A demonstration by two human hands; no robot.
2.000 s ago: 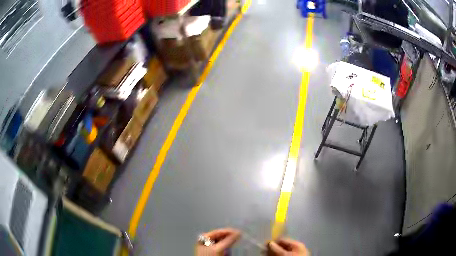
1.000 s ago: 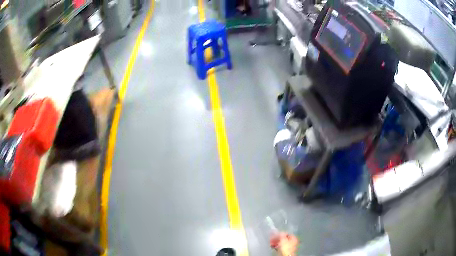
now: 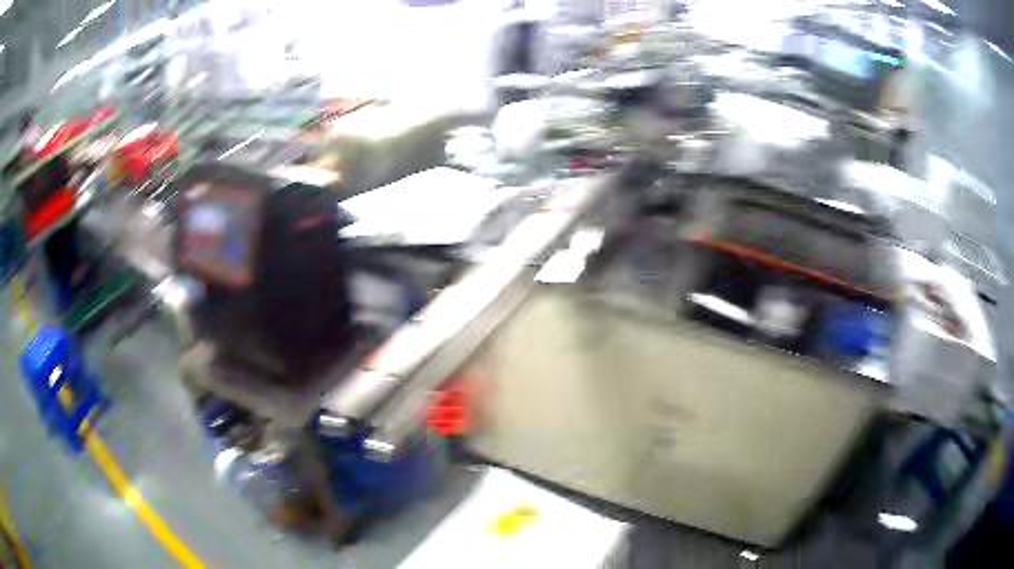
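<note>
Neither of my hands is in the picture. The frame is strongly blurred. Nearest in front of me, at the bottom centre, is a white-covered surface (image 3: pixel 506 545), cut off by the lower edge. A small yellow mark or card (image 3: pixel 514 520) lies on it. Beyond it stands a large beige panel (image 3: pixel 667 411).
A dark machine with a screen (image 3: pixel 284 272) stands on a stand at left centre, with bagged items (image 3: pixel 272 489) below. A blue stool (image 3: pixel 61 383) stands by the yellow floor line (image 3: pixel 139 506) at far left. A red object (image 3: pixel 448 411) is beside the panel.
The view has swung right, from the aisle to the benches. The machine and blue stool have shifted left in the picture. The hand seen holding a clear sleeve has left the picture.
</note>
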